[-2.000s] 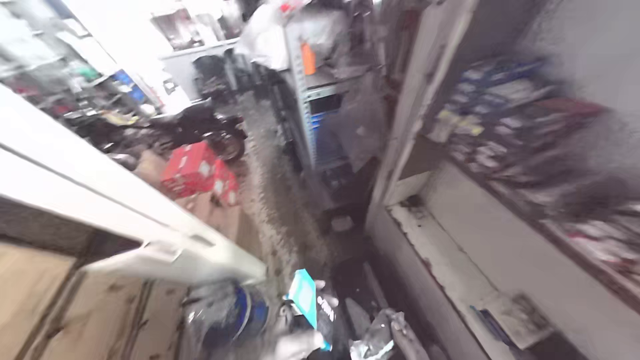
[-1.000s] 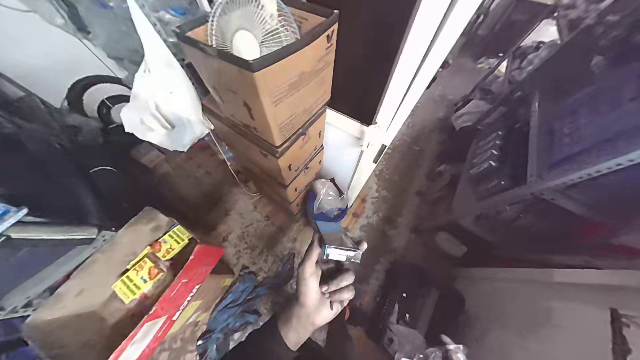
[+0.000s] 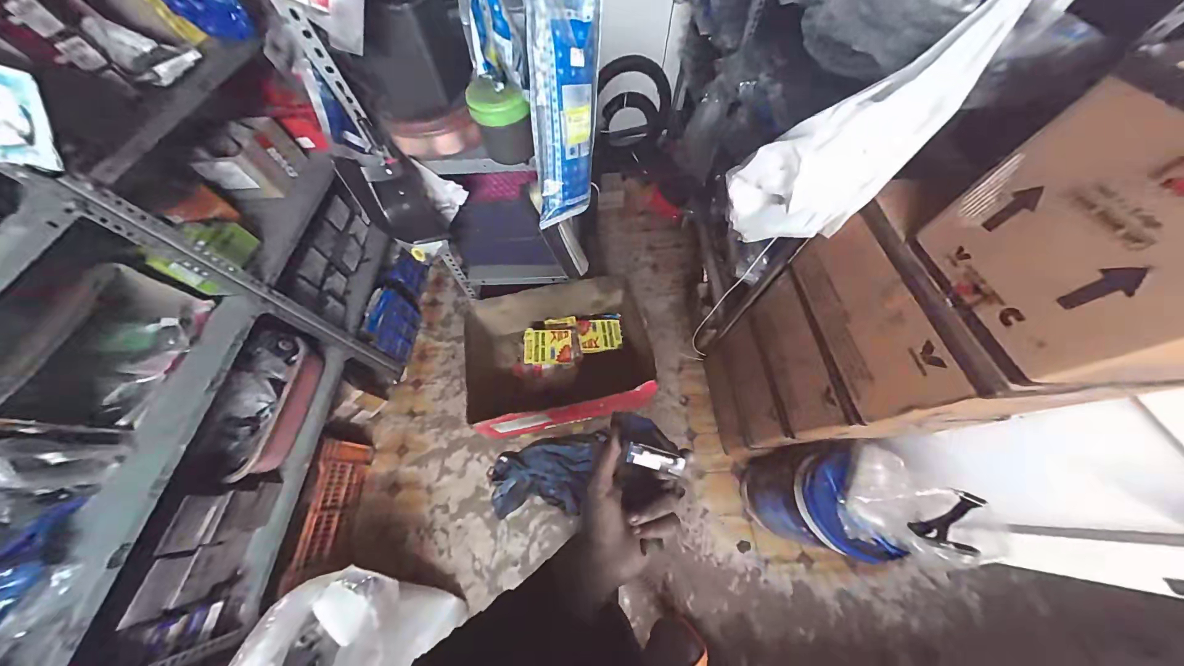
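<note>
My left hand (image 3: 615, 532) reaches in from the bottom centre, in a dark sleeve. Its thumb and fingers hold a small packet or box (image 3: 657, 460) with a white, printed side; its exact kind cannot be told. Behind the hand, crumpled dark blue cloth or plastic (image 3: 546, 472) lies on the floor. Just beyond stands an open cardboard box (image 3: 564, 407) with a red front edge, with yellow printed packets (image 3: 550, 348) inside. My right hand is not in view.
Metal shelving (image 3: 199, 370) with boxes and bagged goods lines the left. An orange plastic crate (image 3: 328, 499) and a translucent bag (image 3: 356, 615) are low at left. Stacked cartons (image 3: 869, 333), a blue round container (image 3: 823, 504) and a hanging white bag (image 3: 832, 176) are at right.
The view has swung widely, bringing the shelving on the left into sight. My left hand keeps hold of the small item seen in it one second ago.
</note>
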